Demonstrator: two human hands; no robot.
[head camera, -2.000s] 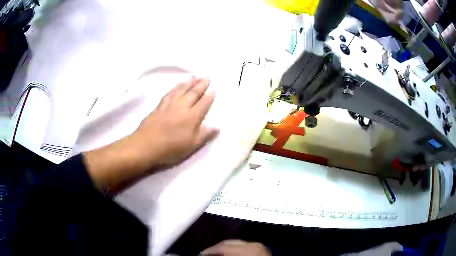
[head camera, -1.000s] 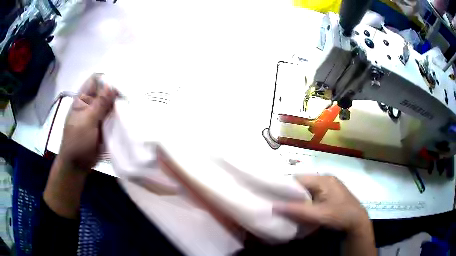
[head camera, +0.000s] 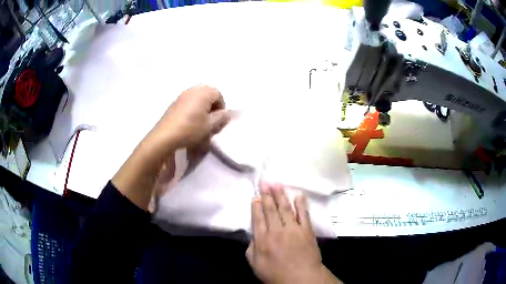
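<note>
A pale pink fabric piece (head camera: 205, 197) lies partly folded on the table in front of the sewing machine, its right corner beside the red-orange tape. My left hand (head camera: 197, 119) pinches a fold of the fabric between thumb and fingers. My right hand (head camera: 286, 233) lies flat on the fabric near the front table edge, fingers slightly spread. The sewing machine (head camera: 421, 83) stands at the right. Its needle area (head camera: 352, 111) is lit yellow, and the fabric edge lies close to it.
Red-orange tape (head camera: 369, 136) marks the machine bed. A slim dark and green tool (head camera: 476, 184) lies at the right. A printed ruler scale (head camera: 427, 215) runs along the front. A black object with a red round part (head camera: 26, 87) is at far left. A blue basket (head camera: 50, 249) is below left.
The fabric has moved from the front edge up onto the table, toward the machine. My left hand has moved right and my right hand left, now pressed flat on the fabric.
</note>
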